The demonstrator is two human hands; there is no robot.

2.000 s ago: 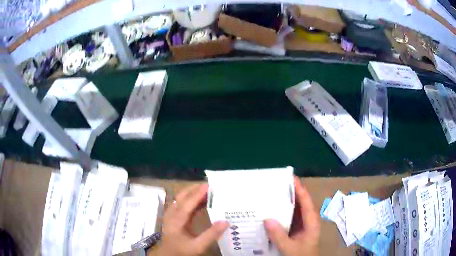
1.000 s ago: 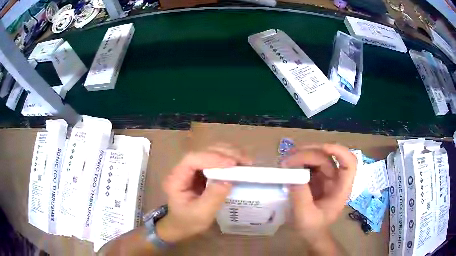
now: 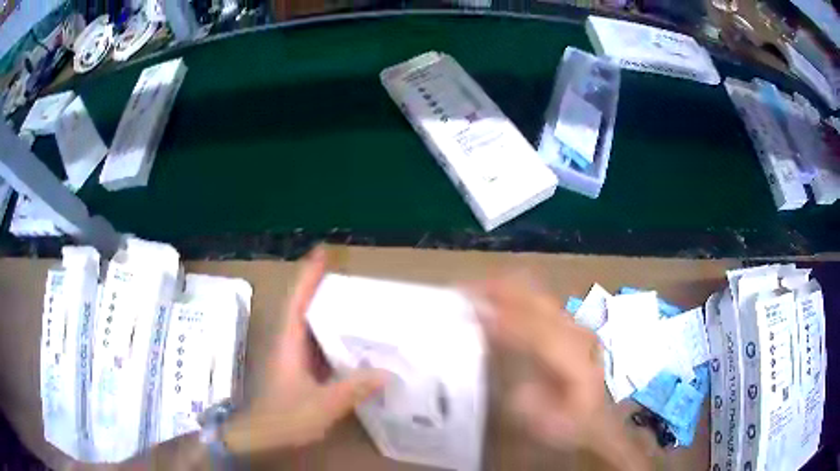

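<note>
A white printed retail carton [image 3: 414, 368] is at the front centre, tilted, with one short end towards the belt. My left hand [image 3: 318, 377] holds its left side, the thumb on the printed face. My right hand [image 3: 548, 354] is blurred by motion at the carton's upper right edge; whether it grips the carton cannot be told. The carton's inside is not visible.
White cartons [image 3: 106, 350] overlap at left, more cartons [image 3: 774, 368] at right. Leaflets [image 3: 635, 340] lie on blue sachets [image 3: 677, 400] beside a black cable [image 3: 652, 425]. The green belt [image 3: 276, 138] carries cartons [image 3: 474, 138] and a translucent tray [image 3: 580, 124].
The carton's end closest to the belt, seen edge-on before, is lower and the carton is turned. My right hand has moved off its right side. The belt items have shifted left in view.
</note>
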